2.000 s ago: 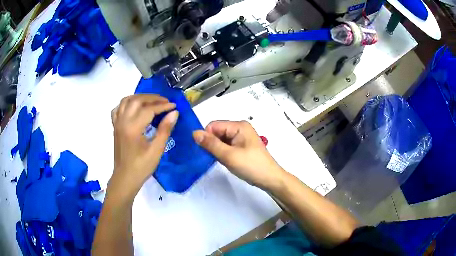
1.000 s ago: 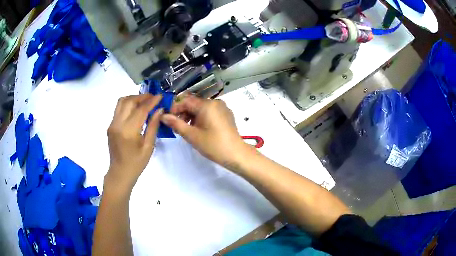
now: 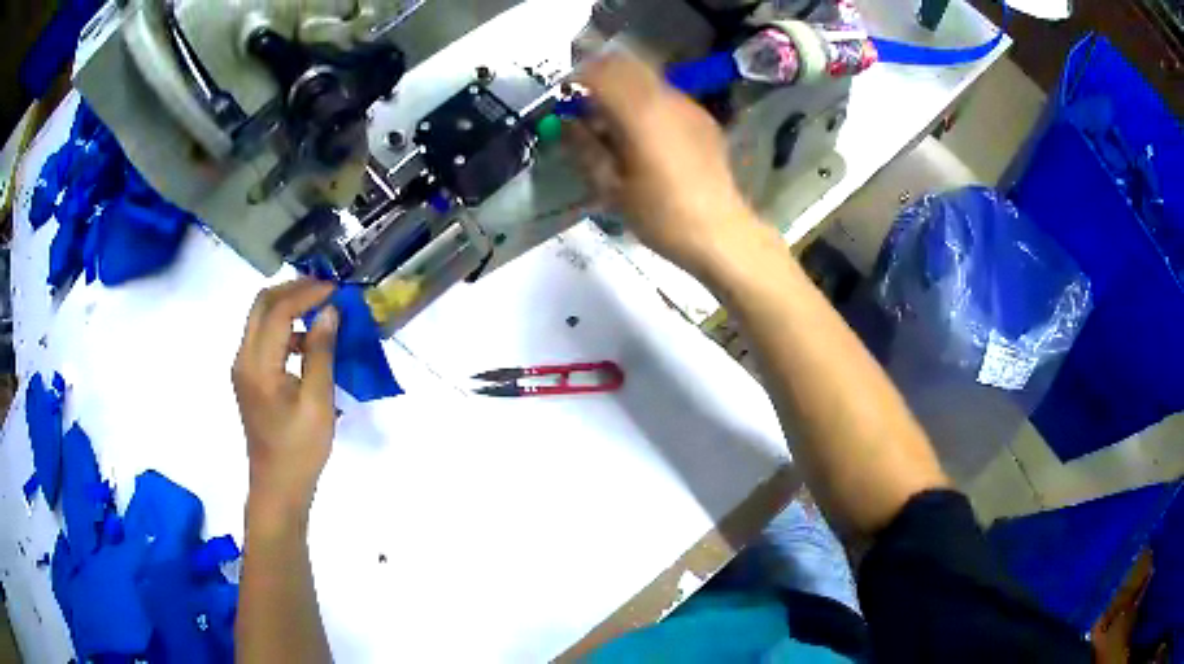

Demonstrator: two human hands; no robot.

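A small blue fabric piece [image 3: 364, 350] lies at the needle end of the sewing machine arm, beside the yellow piece [image 3: 395, 297]. My left hand [image 3: 288, 370] pinches its left edge between thumb and fingers. My right hand [image 3: 662, 162] is blurred and raised over the machine, by the blue binding tape [image 3: 701, 75] and the green dot [image 3: 549, 129]; its fingertips are unclear and I cannot tell if it grips the tape. The black binder block [image 3: 475, 140] sits between the needle area and the green dot.
Red-handled snips [image 3: 558, 379] lie on the white table [image 3: 519, 519]. A blue work pile [image 3: 143, 571] is near left, another [image 3: 123, 221] upper left. The wrapped tape guide roll [image 3: 805, 55] is on the machine. A clear plastic bag [image 3: 967, 311] and blue bin [image 3: 1104, 234] stand right.
The larger printed piece was folded or turned and now shows only as a small part at the needle. My right hand has left it and moved up right over the machine. The snips are uncovered.
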